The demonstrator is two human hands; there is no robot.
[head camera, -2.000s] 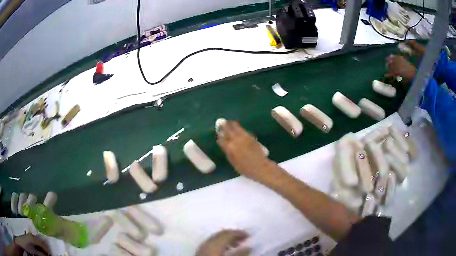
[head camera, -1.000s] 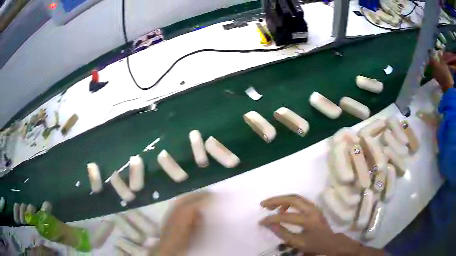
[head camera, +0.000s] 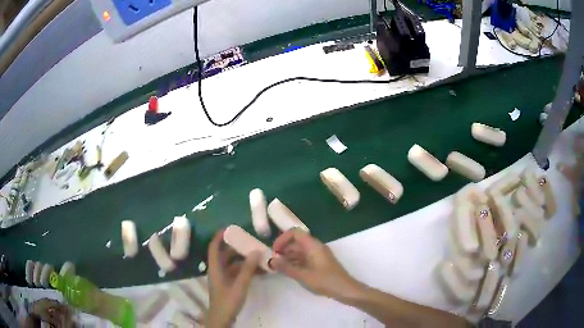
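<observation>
My left hand (head camera: 229, 282) holds an off-white oblong device housing (head camera: 247, 245) over the bench's far edge, tilted down to the right. My right hand (head camera: 306, 259) is at the housing's right end, thumb and fingertips pinched there. A small dark spot shows at that end under the fingertips; whether the fingers hold a pad is too small to tell. A heap of housings (head camera: 485, 221), some with a small round mark near one end, lies on the bench at the right. The sticker sheet is not visible.
Several housings lie spread on the green belt (head camera: 282, 157), with white scraps (head camera: 336, 144). A green bottle (head camera: 93, 300) lies at the left beside more housings. A grey post (head camera: 558, 96) stands at the right. A socket panel (head camera: 137, 14) hangs overhead.
My hands have come together at a housing near the belt's edge; a second ago they were apart over the bench. The view has shifted, and the socket panel now shows.
</observation>
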